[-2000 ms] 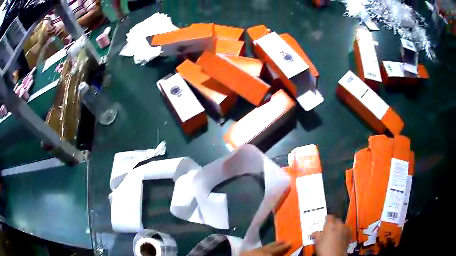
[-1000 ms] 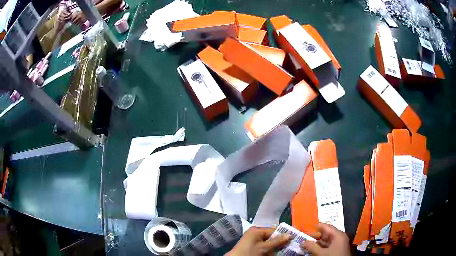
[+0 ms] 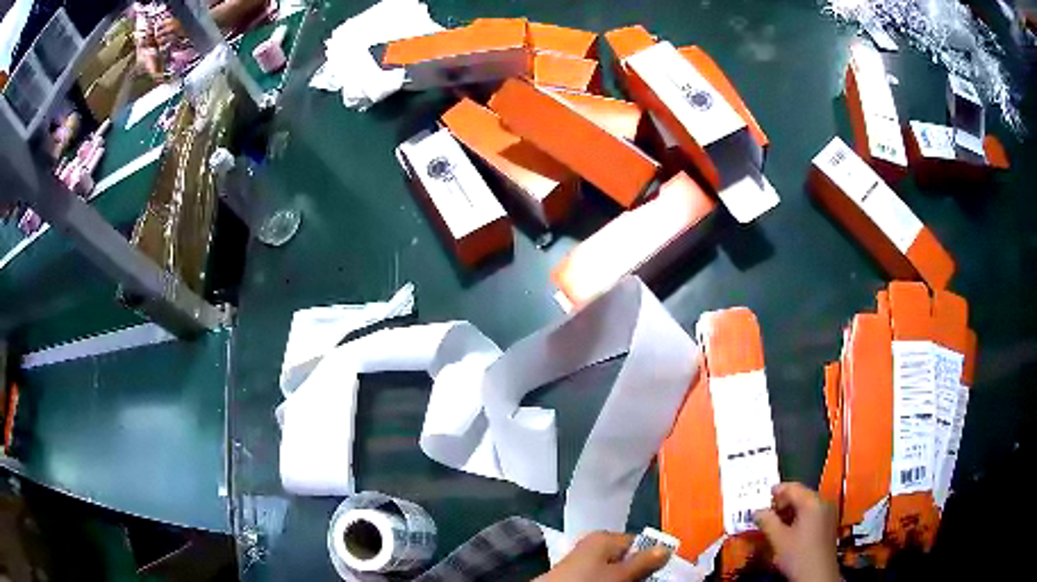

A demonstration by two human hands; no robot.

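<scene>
My left hand, at the bottom edge and partly cut off, holds a white barcode label piece between thumb and finger. My right hand has its fingertips at the lower end of the white panel of the flat orange carton stack, by a small barcode; whether a label is between the fingers is unclear. The label roll lies left of my hands, with its printed strip running toward my left hand. The white backing strip loops across the table beside the stack.
A second flat carton stack lies at right. Erected orange and white boxes are piled beyond, with more at right. Crumpled white paper lies at the far left. A clear bottle lies near a grey metal frame. Shiny film is far right.
My hands were together on the barcode label piece a second ago. My right hand has moved right onto the carton stack, while my left hand keeps the label piece.
</scene>
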